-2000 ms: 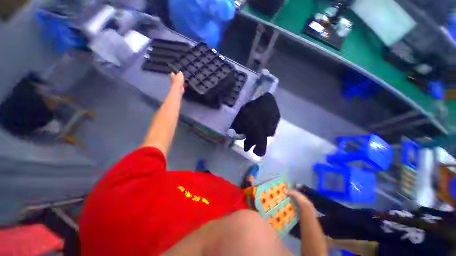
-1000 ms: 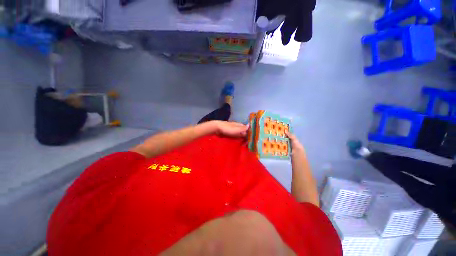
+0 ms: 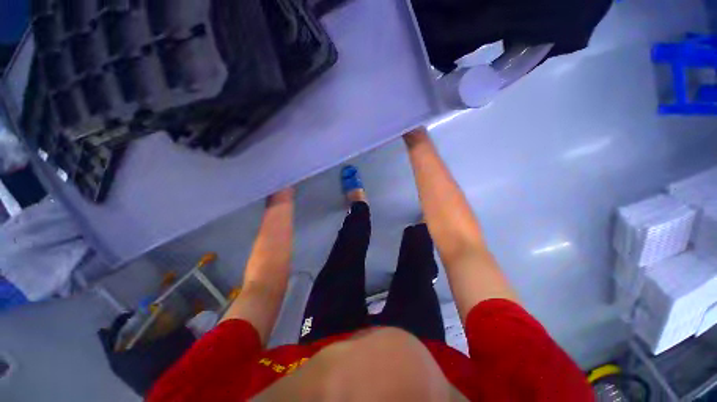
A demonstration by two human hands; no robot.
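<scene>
My left hand (image 3: 281, 196) reaches under the front edge of a pale grey cart top (image 3: 354, 86); only the wrist area shows and the fingers are hidden. My right hand (image 3: 415, 135) reaches under the same edge farther right, with its fingers hidden too. The green and orange fixtures are not in view, so I cannot tell what the hands hold. Black gridded trays (image 3: 141, 63) lie stacked on the cart top at the upper left.
A black cloth (image 3: 511, 27) hangs over the cart's right handle (image 3: 481, 85). White perforated crates (image 3: 668, 243) stand at the right. A blue stool (image 3: 688, 74) is at the upper right. A chair with dark cloth (image 3: 149, 353) is at the lower left.
I have moved up to the cart. Both hands have gone from the fixtures at my front to under the cart top. The fixtures are out of sight.
</scene>
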